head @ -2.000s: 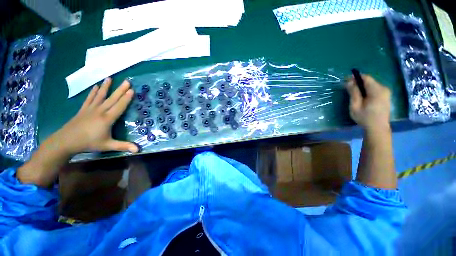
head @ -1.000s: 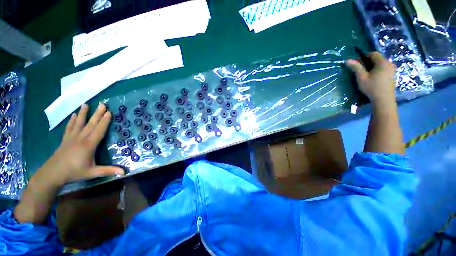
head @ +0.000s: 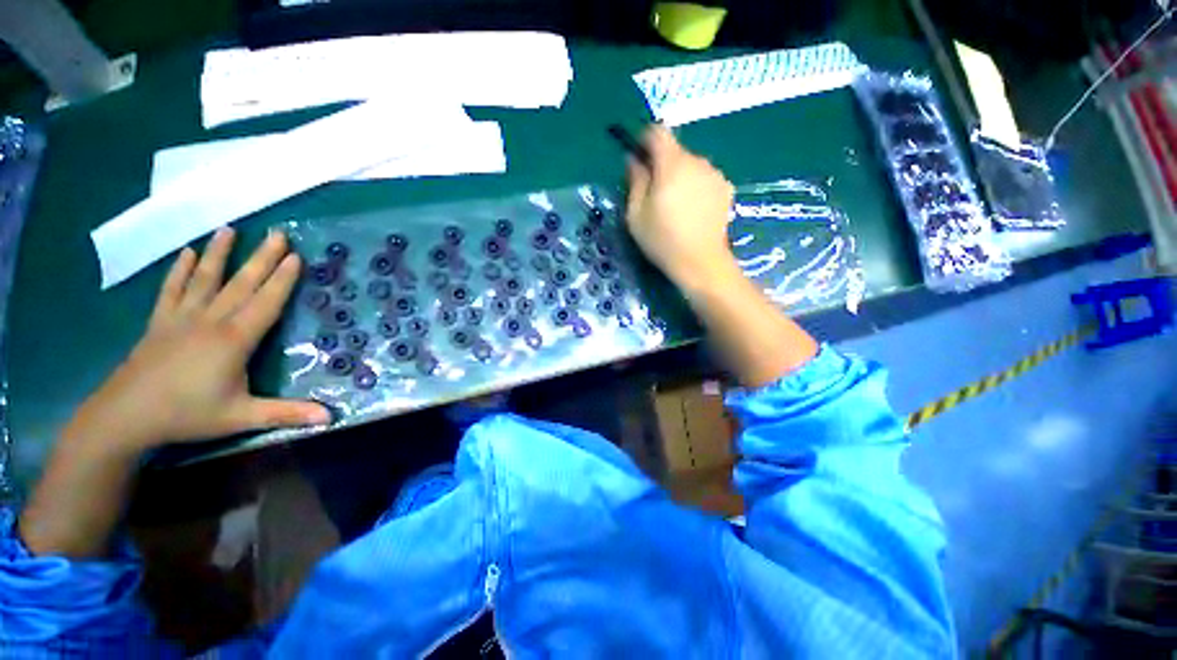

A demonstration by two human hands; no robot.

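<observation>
Clear plastic film lies along the front of the green bench, with many small round black components in rows on it. My left hand lies flat with fingers spread at the film's left end, thumb on its front left corner; it holds nothing. My right hand is at the right end of the component rows, over the film. It is closed around a slim black tool, likely tweezers, whose end sticks out to the upper left. The film's right part is wrinkled and shiny.
White liner strips overlap behind the film. A strip with blue loops lies behind my right hand. A filled film pack is at the right, another at the far left edge. A yellow piece is at the back. A cardboard box is below the bench.
My right hand has moved left, from the film's far right end to the right edge of the components, still with the black tool. My left hand stays at the left end. The view has shifted.
</observation>
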